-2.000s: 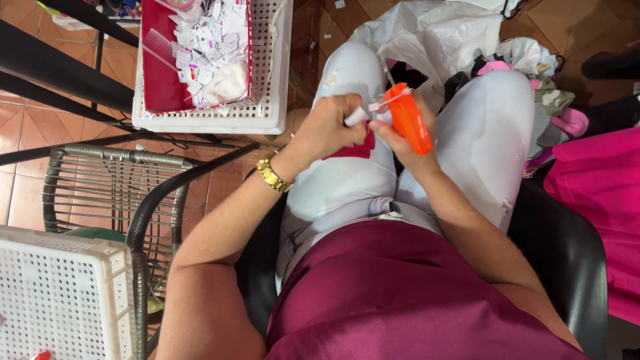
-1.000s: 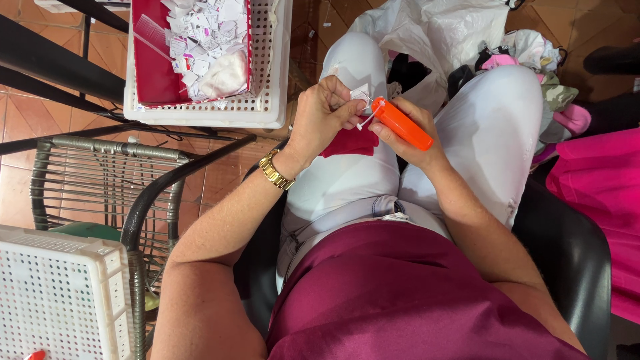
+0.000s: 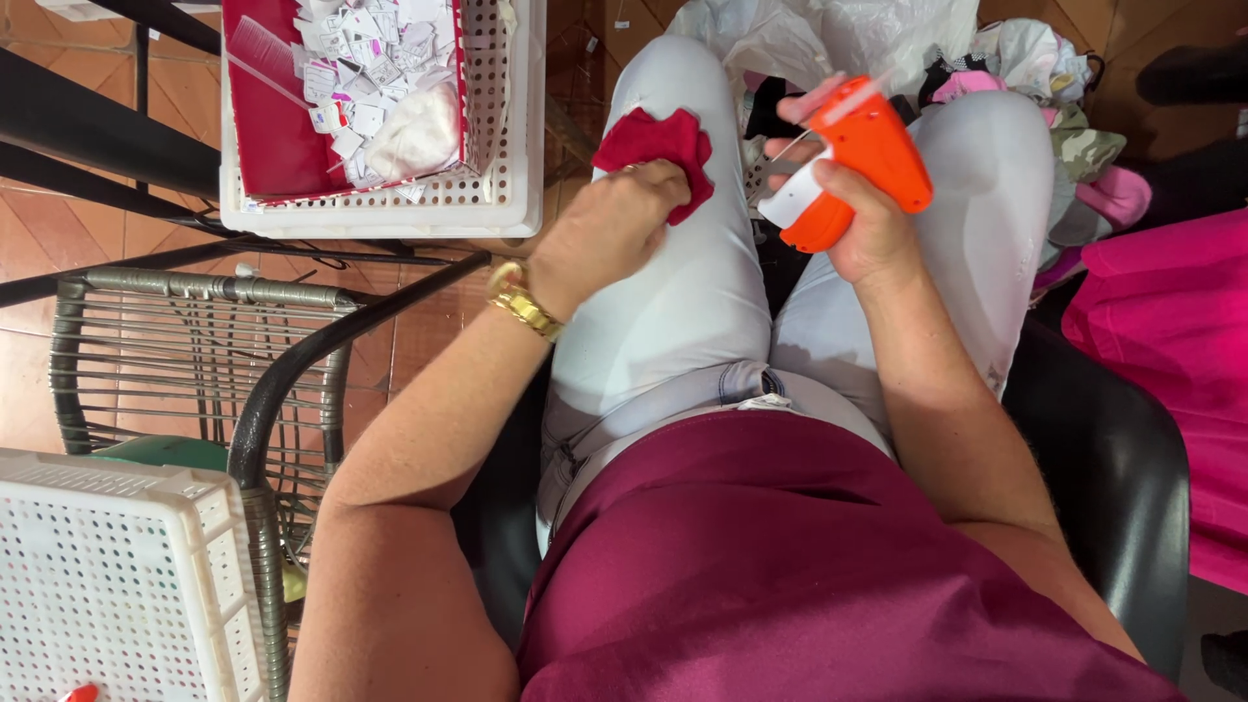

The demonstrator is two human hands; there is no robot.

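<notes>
My right hand (image 3: pixel 873 219) holds an orange and white tagging gun (image 3: pixel 858 161) above my right thigh, its needle end toward the upper left. A small red cloth piece (image 3: pixel 655 146) lies on my left thigh, near the knee. My left hand (image 3: pixel 619 219) rests at its lower edge with the fingers bent onto the fabric; whether they pinch it is hidden. A gold watch is on my left wrist. At the upper left, a red box (image 3: pixel 283 146) holds many small white printed tags (image 3: pixel 366 58) and a white wad.
The box sits in a white perforated plastic crate (image 3: pixel 507 210). Another white crate (image 3: pixel 88 546) is at lower left, by a corded chair (image 3: pixel 195 370). A clear plastic bag (image 3: pixel 858 39) and a pile of mixed garments (image 3: pixel 1082 166) lie beyond my knees. Bright pink fabric (image 3: pixel 1170 390) hangs at right.
My hands have moved apart. The left one has gone from beside the gun's tip down to the red cloth, and the white tag seen between my fingers earlier no longer shows. The gun has moved right.
</notes>
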